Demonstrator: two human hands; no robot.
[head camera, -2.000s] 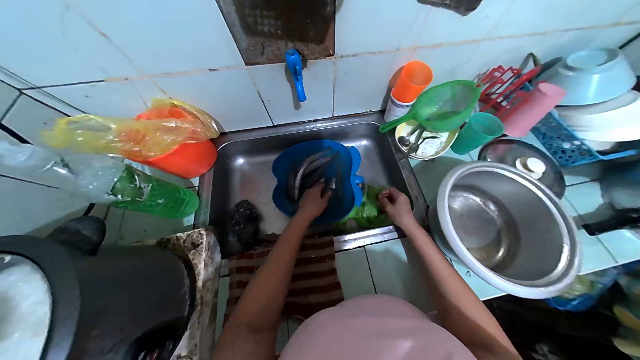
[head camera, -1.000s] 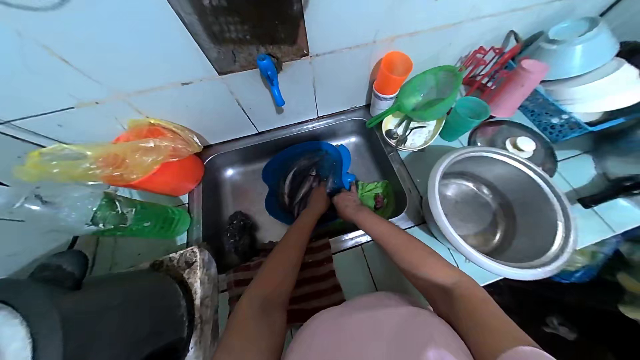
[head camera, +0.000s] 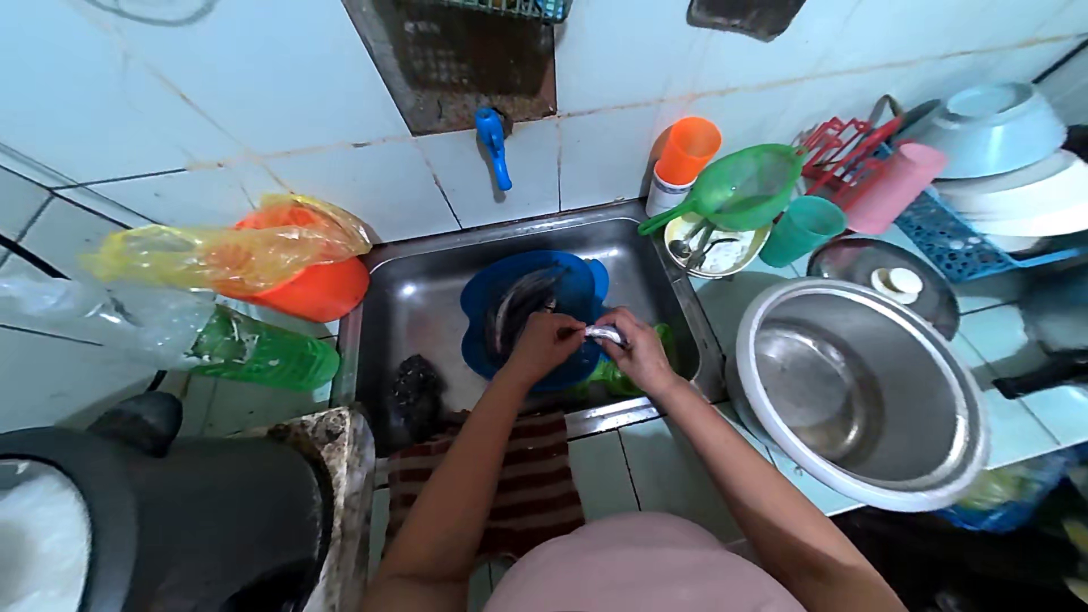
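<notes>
A small silvery fish (head camera: 605, 334) is between my hands, above the right rim of a blue plastic basin (head camera: 476, 299) in the steel sink. My right hand (head camera: 637, 350) grips the body of the fish. The fingertips of my left hand (head camera: 548, 340) pinch its other end. Longer dark fish (head camera: 520, 306) lie in the basin. Beside the basin, partly under my right hand, is a green plastic bag (head camera: 614, 378). A black plastic bag (head camera: 416, 393) rests at the sink's left side.
A large aluminium pot (head camera: 858, 391) stands right of the sink, near a green strainer (head camera: 752, 187), cups and a blue dish rack (head camera: 952, 234). An orange container (head camera: 323, 289) and a green bottle (head camera: 263, 348) are at the left. A blue tap (head camera: 493, 149) juts from the wall above.
My left hand has risen from among the fish in the basin. My right hand was at the green bag two seconds ago, then reached the basin's right edge; a small fish now shows between both hands.
</notes>
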